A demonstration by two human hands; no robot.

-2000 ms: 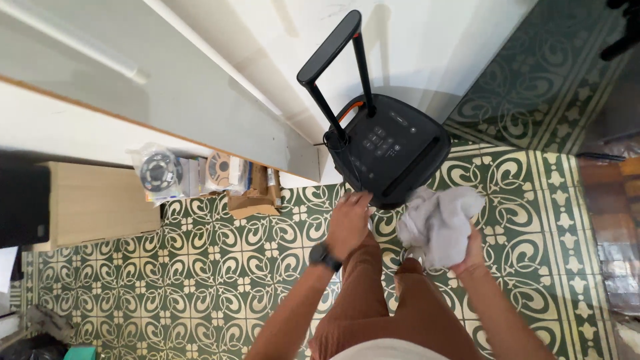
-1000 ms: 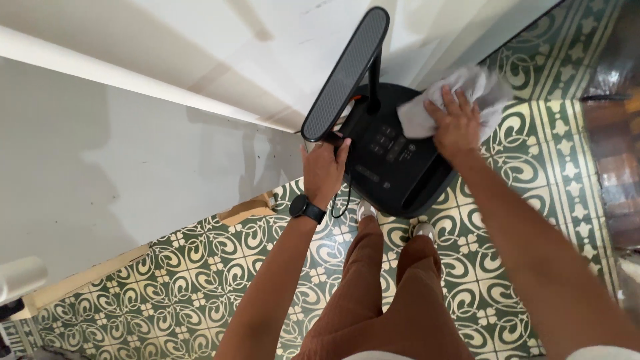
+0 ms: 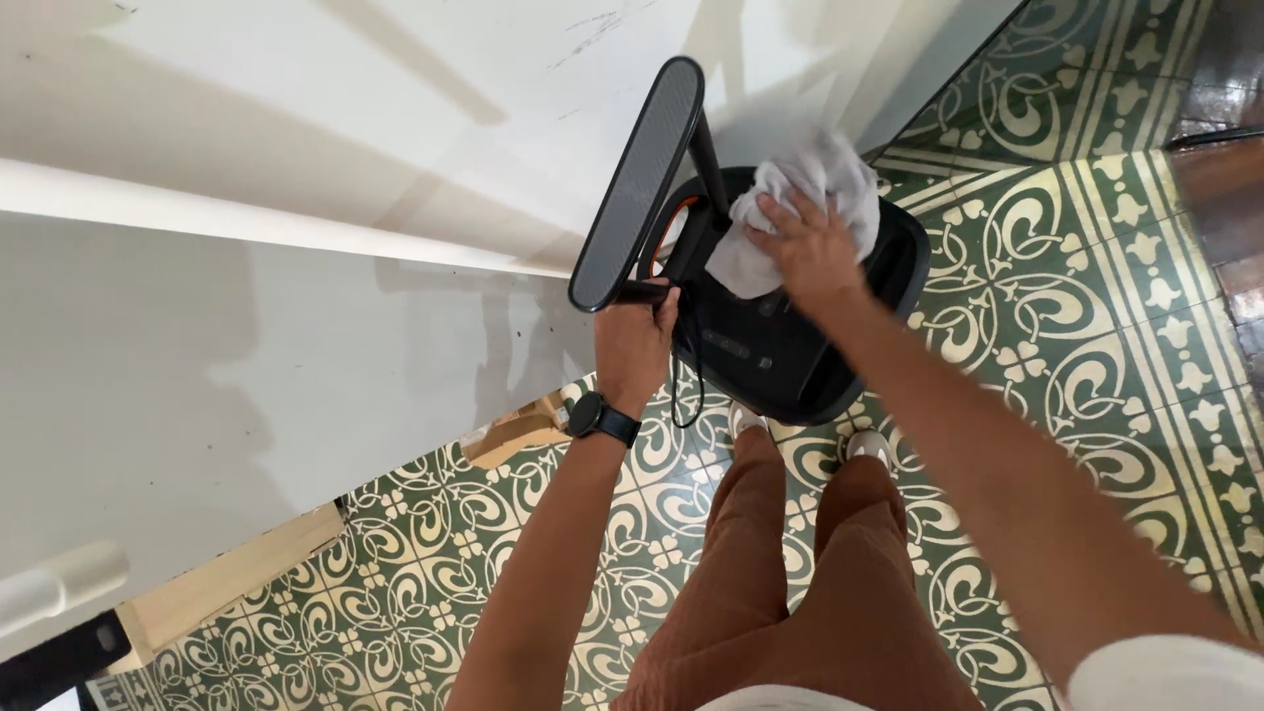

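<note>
A black portable speaker point(image 3: 736, 341) with a control panel on top and a raised telescopic handle point(image 3: 637, 183) stands by the white wall. My left hand point(image 3: 635, 346), with a watch on its wrist, grips the lower end of a handle post, and a thin black cord loops down beside it. Under my right hand point(image 3: 812, 247) a pale grey cloth point(image 3: 746, 259) is pressed on the speaker's top; the cloth's far part is blurred. The cloth covers some of the panel.
Patterned green and cream tiles point(image 3: 1022, 296) surround my feet. At left is a grey panel point(image 3: 128, 395) with a white edge, and a cardboard piece point(image 3: 523, 432) and a wooden board point(image 3: 237, 573) show below it. A dark reflective surface point(image 3: 1047, 79) stands at the upper right.
My right hand has brought the cloth from beside the speaker onto its top, then farther left across it. My left hand has moved from the speaker's near edge to the handle post.
</note>
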